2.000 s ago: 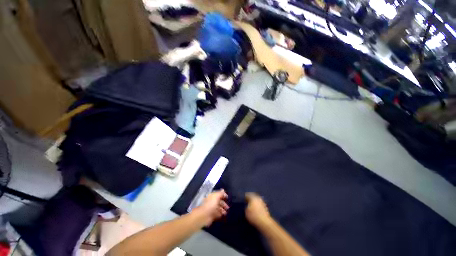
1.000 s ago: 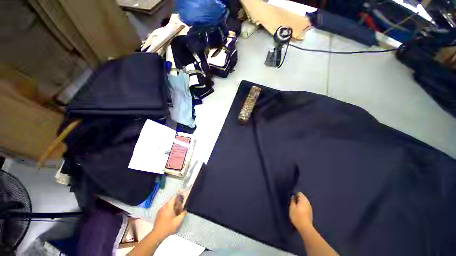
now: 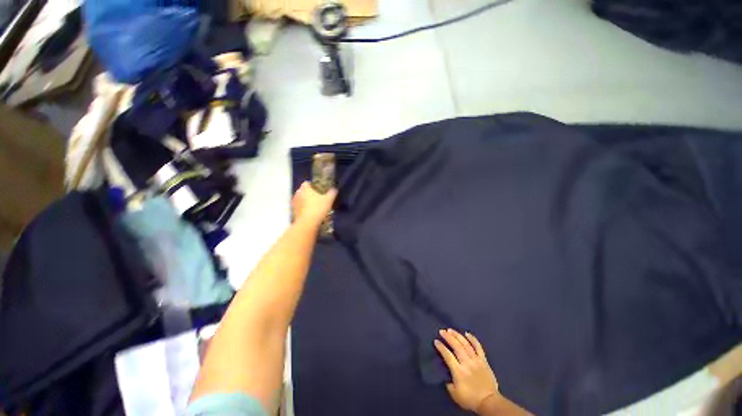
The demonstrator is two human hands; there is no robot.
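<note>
Dark fabric [image 3: 521,236] lies on the pale table with its end edge at the left and ripples across it. A mottled brown cloth weight [image 3: 323,169] is near the fabric's far left corner. My left hand [image 3: 312,203] is closed around the middle of the weight, which shows above and below the fingers. My right hand [image 3: 468,370] lies flat on the fabric at lower centre, fingers apart, beside a fold.
A silver-black handheld cutter [image 3: 332,57] with a black cord stands beyond the fabric. Cut bundles [image 3: 195,122], a blue plastic bag [image 3: 142,36], folded dark cloth [image 3: 69,292] and white papers [image 3: 159,374] are at the left. More dark cloth [image 3: 675,28] lies at the far right.
My left hand has moved from the near end of the fabric to the weight and taken hold of it. My right hand has opened onto the fabric. The view has shifted.
</note>
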